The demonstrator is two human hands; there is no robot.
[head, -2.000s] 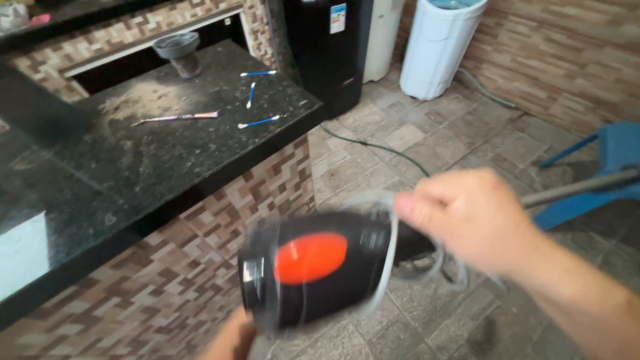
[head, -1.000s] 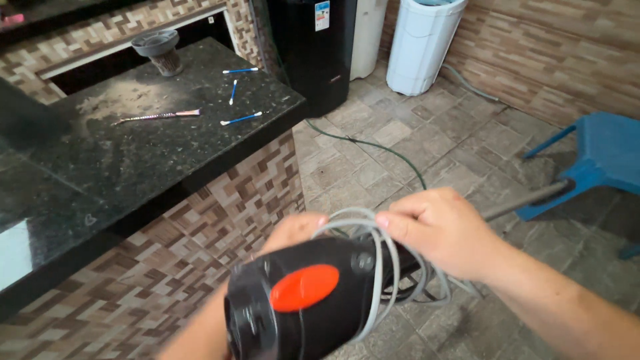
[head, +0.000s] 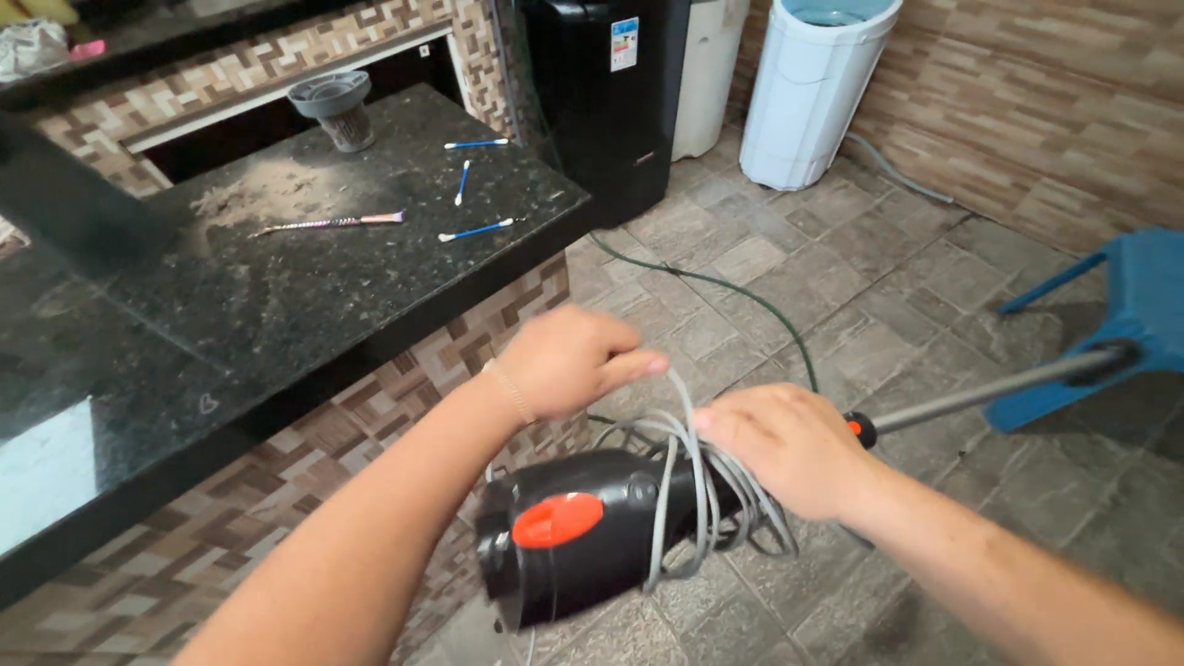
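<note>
A black stick vacuum cleaner body (head: 592, 536) with an orange oval button hangs over the tiled floor, its metal tube (head: 990, 398) running off to the right. Several loops of grey power cord (head: 708, 499) are wound around its narrow part. My left hand (head: 578, 361), with a thin bracelet at the wrist, pinches a strand of the cord above the vacuum. My right hand (head: 786, 449) rests around the narrow part and the cord loops, its fingertips partly hidden.
On the dark granite counter (head: 324, 305) lie several blue cotton swabs (head: 476, 230), a slim brush (head: 342, 222), a heap of dust (head: 268, 190) and a grey filter cup (head: 338, 111). A blue plastic stool (head: 1147, 296) stands right; a green hose (head: 749, 296) crosses the floor.
My left hand has come from behind the vacuum body to above it, pulling up a strand of cord. Cord loops around the vacuum are more plainly seen now.
</note>
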